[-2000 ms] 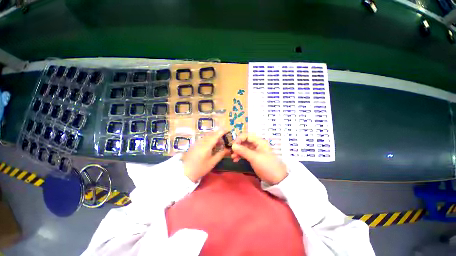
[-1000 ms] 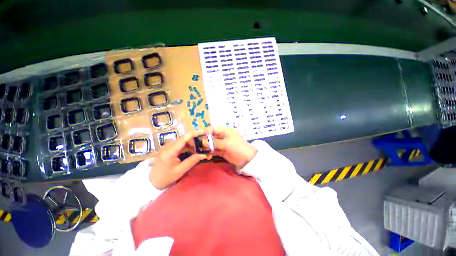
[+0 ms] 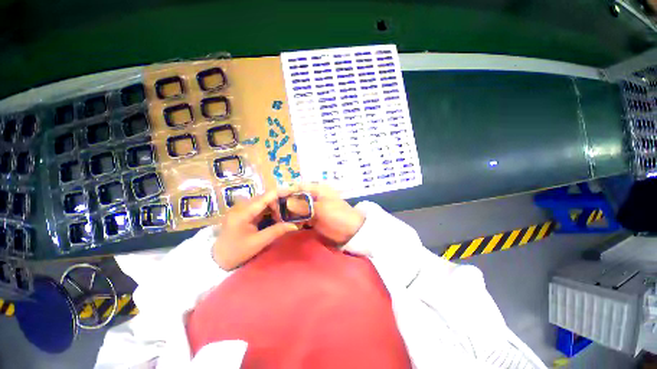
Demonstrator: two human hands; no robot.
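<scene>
My left hand (image 3: 243,229) and my right hand (image 3: 333,215) together hold a dark rounded-square watch housing (image 3: 310,207) in front of my chest, its open centre facing me. Fingers cover part of its rim; any strip part on it is too small to tell. Clear blister trays (image 3: 45,180) with rows of similar housings lie to the left. The nearest tray rests on a tan cardboard sheet (image 3: 252,79). Loose teal-blue bits (image 3: 277,144) are scattered on the cardboard. A white sheet (image 3: 413,169) with columns of short dark strips lies to their right.
The green bench (image 3: 504,130) runs across the view. Another filled tray (image 3: 643,133) is at the far right. Below are a dark blue stool (image 3: 45,313), yellow-black floor tape (image 3: 497,241) and a grey-white bin (image 3: 591,310). A small dark object (image 3: 382,24) is on the green surface beyond.
The camera view has swung right since two seconds ago. The housing has turned from a tilted pose to show its open face. Both hands stay on it.
</scene>
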